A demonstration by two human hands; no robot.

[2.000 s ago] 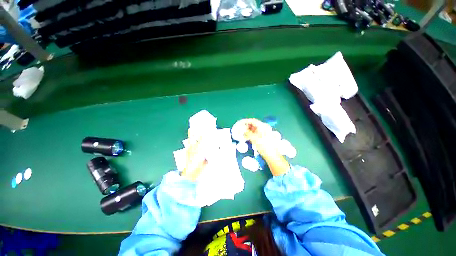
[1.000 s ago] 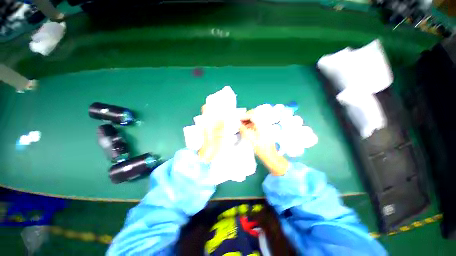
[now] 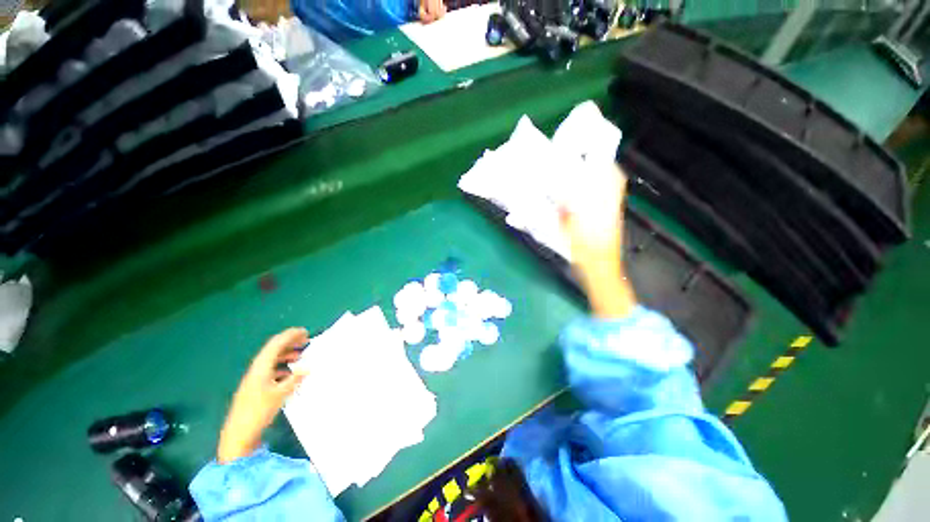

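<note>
My left hand (image 3: 267, 393) is at the left edge of the stack of white sheets (image 3: 365, 403), fingers apart, holding nothing. My right hand (image 3: 600, 229) is over the compartment tray (image 3: 685, 296), at the white wrapped bundles (image 3: 530, 178) in its far end. Its fingers are hidden against the white material, so whether it grips a bundle cannot be told. A loose pile of white and blue discs (image 3: 449, 318) lies right of the sheets. Black cylindrical units (image 3: 127, 430) lie at the lower left; one is cut off by the picture's edge.
Stacked black trays (image 3: 755, 173) stand beyond the compartment tray. Filled black-and-white tray layers (image 3: 153, 112) are at the upper left. A clear plastic bag (image 3: 324, 76), a black unit (image 3: 398, 67) and a paper sheet (image 3: 454, 39) lie on the far ledge. Another person's blue sleeve (image 3: 357, 14) shows there.
My right hand has moved from the sheets and discs to the tray's bundles. My left hand has moved to the stack's left edge. The view has turned to the right.
</note>
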